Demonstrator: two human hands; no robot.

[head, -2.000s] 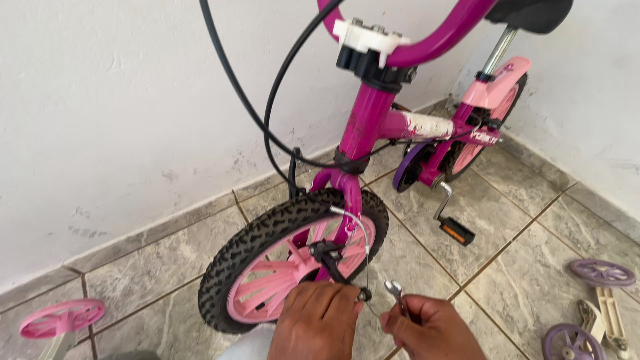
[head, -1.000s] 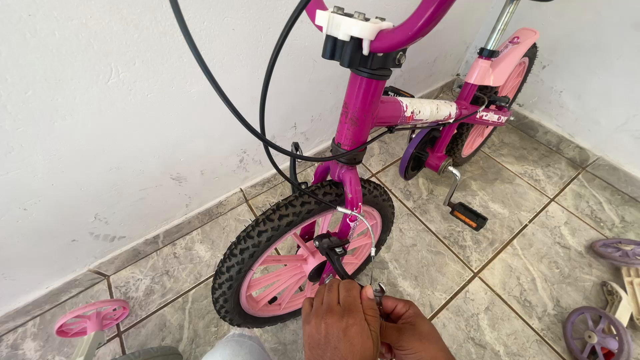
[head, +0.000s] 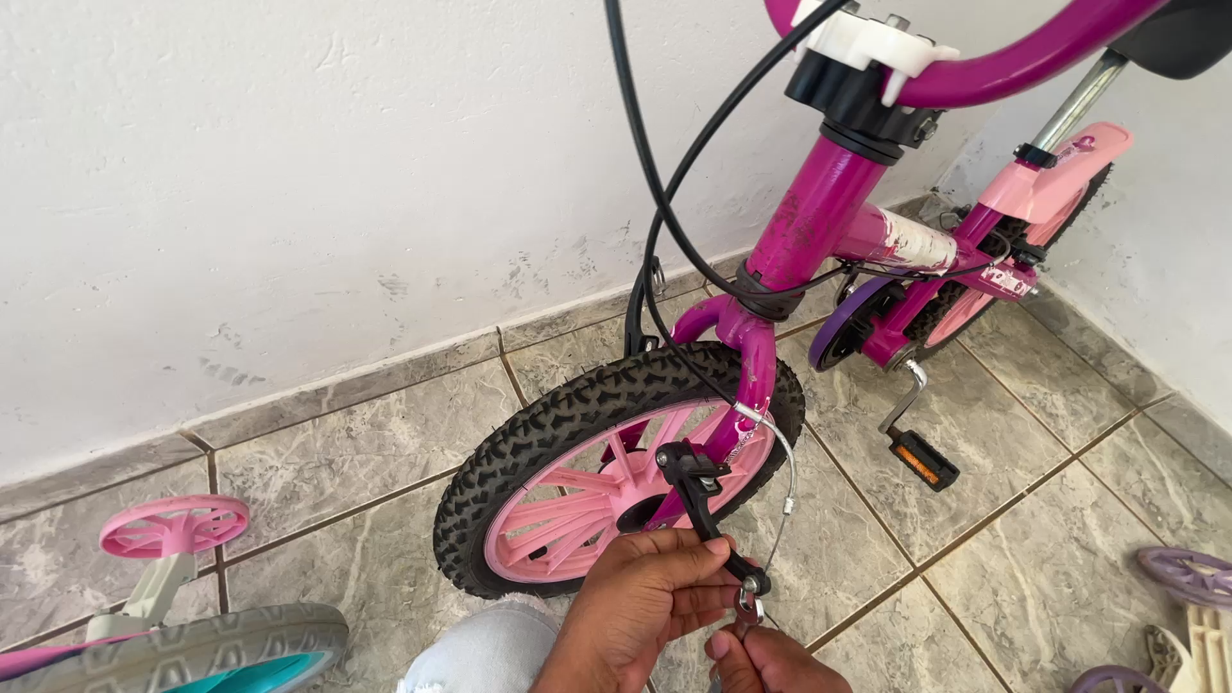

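A purple child's bicycle stands with its front wheel [head: 616,481] toward me, pink inside a black knobby tire. A black brake arm [head: 703,491] swings out from the purple fork [head: 751,375]. My left hand [head: 645,606] holds that arm near its outer end, fingers behind it. In my right hand [head: 760,659] is a small wrench [head: 747,608], its head at the bolt on the arm's tip; how it sits on the bolt is partly hidden. A thin brake cable [head: 791,472] curves from a metal noodle down to the bolt.
White walls meet the tiled floor [head: 1039,568] behind the bicycle. A black pedal [head: 922,460] sticks out at right. Purple training wheels [head: 1189,576] lie lower right. At lower left are a pink training wheel [head: 173,525] and another tire [head: 231,645]. My knee [head: 481,645] is beside the front wheel.
My left hand has shifted from covering the brake arm's end to holding it from the side, so the bolt and wrench head now show. The wrench was apart from the arm two seconds ago.
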